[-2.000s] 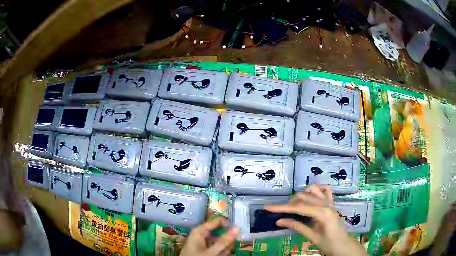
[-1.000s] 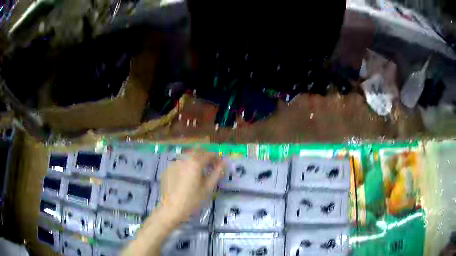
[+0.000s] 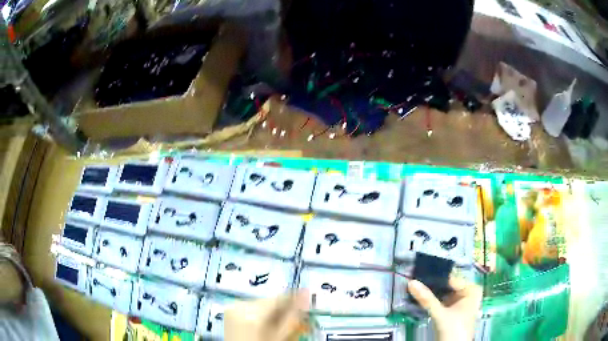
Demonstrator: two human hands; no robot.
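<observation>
Rows of grey housings (image 3: 349, 241) lie in front of me. Most show a pale recess with black looping marks; several at the left hold dark solar panels (image 3: 122, 213). My right hand (image 3: 448, 303) holds a loose dark solar panel (image 3: 432, 272) above the right column, with a thin reddish wire trailing left. My left hand (image 3: 267, 318) is blurred at the bottom middle, over the lower housings; whether it holds anything is unclear. A housing at the bottom edge, between my hands, shows a dark window and is cut off.
A pile of loose panels with red wires (image 3: 340, 113) lies behind the rows. A brown cardboard box (image 3: 153, 120) stands back left. A clear bottle (image 3: 559, 110), a dark bottle (image 3: 582, 118) and stained paper (image 3: 512, 114) are back right. Another person's sleeve (image 3: 27, 310) shows at left.
The view has shifted since both earlier frames. My left hand has come back from the rear rows toward the bottom middle. My right hand has come into view holding a loose panel.
</observation>
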